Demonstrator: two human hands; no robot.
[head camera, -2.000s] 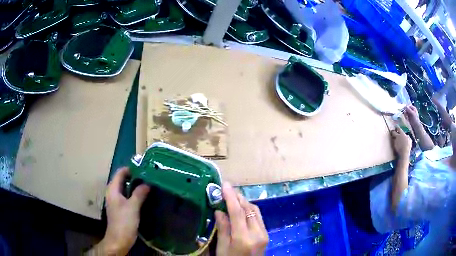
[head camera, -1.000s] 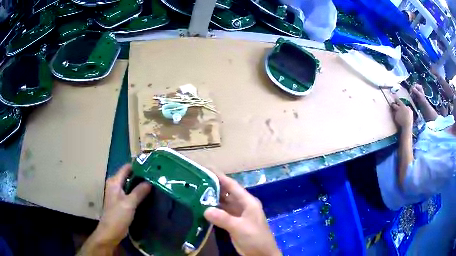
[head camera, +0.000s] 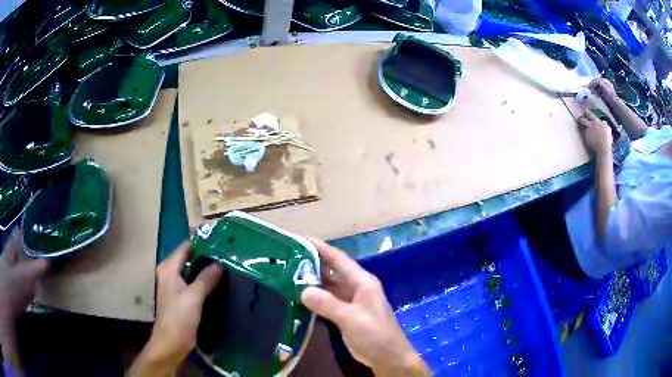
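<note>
A glossy green housing with a silver rim and dark recess is held tilted between both hands in front of the bench edge. My left hand grips its left side, with the thumb over the edge. My right hand grips its right side, with the thumb by the silver-edged fitting at the upper right corner. My fingers behind the housing are hidden. A stained glue pad lies on the cardboard sheet, bearing pale sticks and pale green adhesive.
Another housing lies at the back of the cardboard sheet. More housings are piled behind and left. A person's hand holds a housing at left. A neighbour's hands work at right. A blue bin sits below the bench.
At the left, another person's hand has appeared with a housing on the cardboard. My right hand has shifted around the held housing's corner since the earliest frame. The view has shifted right.
</note>
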